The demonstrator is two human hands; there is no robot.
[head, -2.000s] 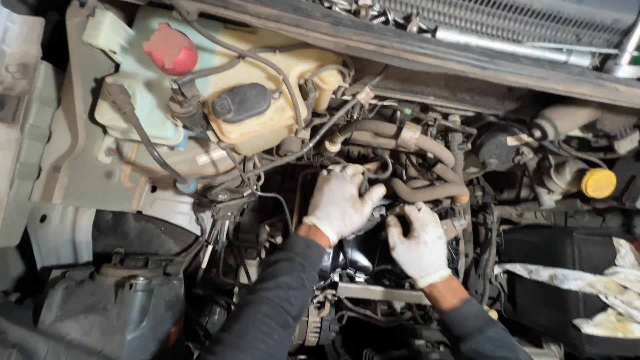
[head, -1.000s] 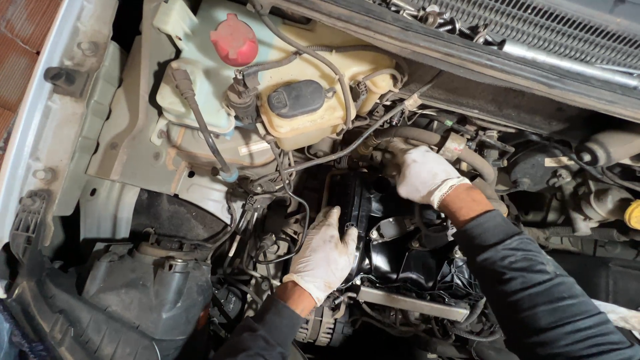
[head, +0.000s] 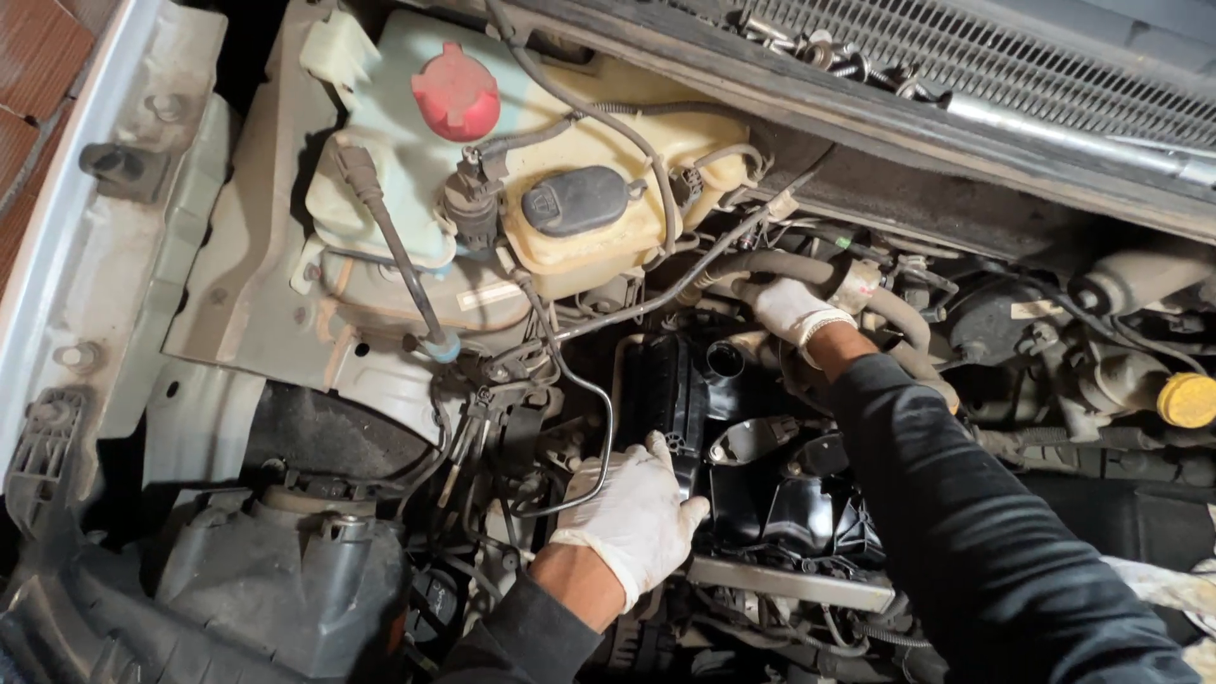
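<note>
My left hand [head: 632, 513], in a white glove, rests on the lower end of a black plastic engine part [head: 665, 389], its thumb apart from the fingers. Behind and to the right, my right hand [head: 793, 309], also gloved, reaches in at a thick rubber hose [head: 779, 266]; its fingertips are hidden, so its grip cannot be told. Between the hands lies a black round opening [head: 725, 359] on the engine. A metal bracket bar [head: 793, 583] crosses in front of the glossy black manifold [head: 800, 508].
A translucent coolant reservoir [head: 589, 133] with a red cap [head: 456, 92] stands at the upper left. A thin metal pipe [head: 606, 418] curves over my left hand. Loose bolts [head: 836, 59] and a ratchet extension [head: 1045, 128] lie by the grille. A yellow cap [head: 1187, 400] is at right.
My right hand has moved back to the hoses since the oldest frame, where it was over the engine's middle. My left hand has come forward from the hoses. The view has shifted.
</note>
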